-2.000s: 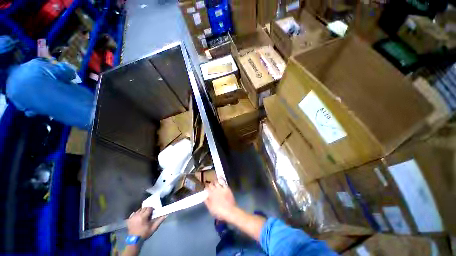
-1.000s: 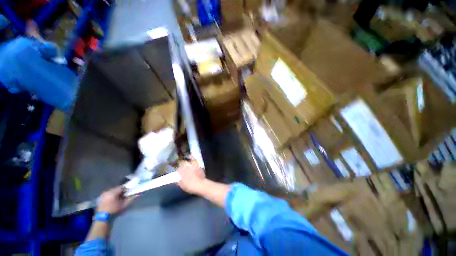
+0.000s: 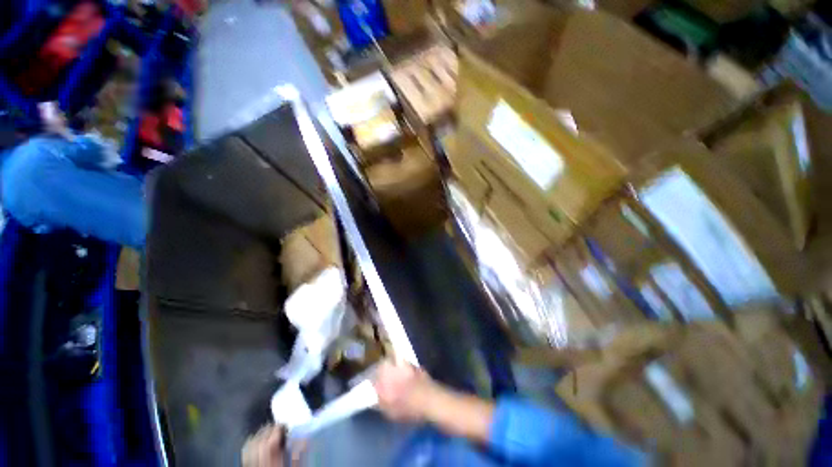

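The deep grey metal bin cart (image 3: 339, 205) stands in front of me with its bright rim towards me. White foam or paper scraps (image 3: 317, 310) and brown card pieces (image 3: 310, 251) lie inside at its right side. My right hand (image 3: 401, 390) grips the rim at the near right corner. My left hand (image 3: 265, 447) is on the near rim, blurred and partly cut off by the bottom edge.
Large brown cartons (image 3: 584, 164) stand close on the right, with shiny plastic film (image 3: 506, 264) along their side. Smaller boxes (image 3: 401, 178) stand beyond the bin's right side. Blue racks (image 3: 108, 365) are at the left, where a person in blue (image 3: 73, 187) leans.
The view has turned and shifted, so the cartons beside the bin sit nearer and further left in view. The bin's far end is angled more to the left. Both hands stay on the rim.
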